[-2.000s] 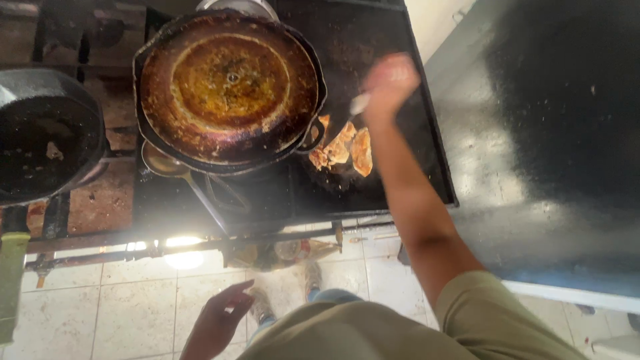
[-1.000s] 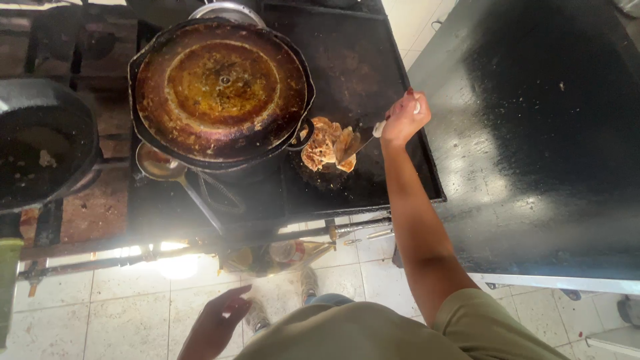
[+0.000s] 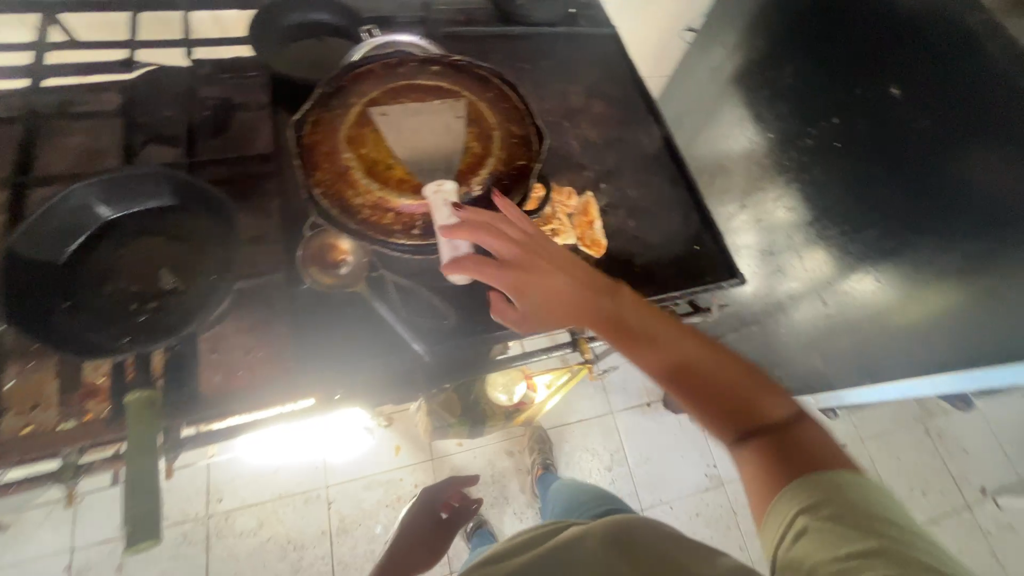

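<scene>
My right hand is at the white handle of a wide metal spatula, over the lower edge of a large browned round pan or lid. Its fingers are fairly extended, and whether they grip the handle is unclear. Pieces of browned food lie on the black griddle, just right of the pan and partly behind its loop handle. Low in the view, my left hand hangs over the floor with fingers apart and holds nothing.
At the left a black frying pan with a green handle sits on the stove. A ladle lies below the large pan. Another dark pan is behind. To the right stands a metal-edged dark worktop.
The right hand has moved left from the food on the griddle to over the large pan, together with the spatula. The food lay under the spatula blade one second ago.
</scene>
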